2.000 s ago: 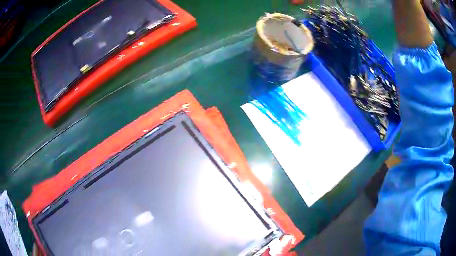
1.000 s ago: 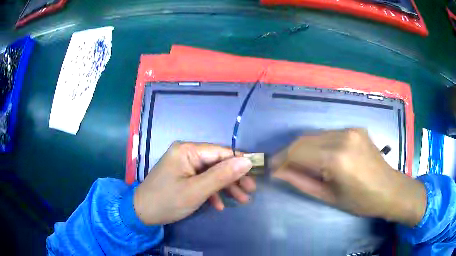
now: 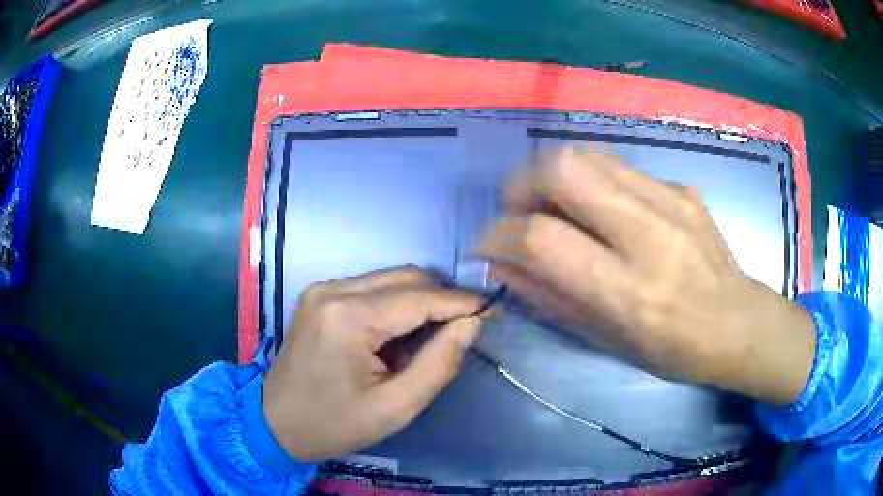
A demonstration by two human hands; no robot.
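A dark grey laptop lid back cover [image 3: 378,208] lies on a red foam pad [image 3: 426,85]. My left hand [image 3: 373,363] is over its left middle, with thumb and forefinger pinched on a thin black display cable [image 3: 494,298]. A thin black and pale line [image 3: 571,415] runs from below my fingertips to the cover's lower right edge. My right hand [image 3: 649,266] is blurred over the middle and right of the cover. Its fingertips are near the cable and the pinching left fingers; whether they hold anything cannot be told.
A white sheet with dark blue specks [image 3: 145,145] lies at left, beside a blue parts bin [image 3: 34,165] at the edge. Blue strips [image 3: 854,254] on a white sheet show at right. Another red foam pad [image 3: 818,15] is at the top right, on the green worktop [image 3: 155,310].
The pale connector end between my hands is no longer visible. The cable now shows at my left fingertips, and a thin line runs to the lower right. My right hand has moved up and left.
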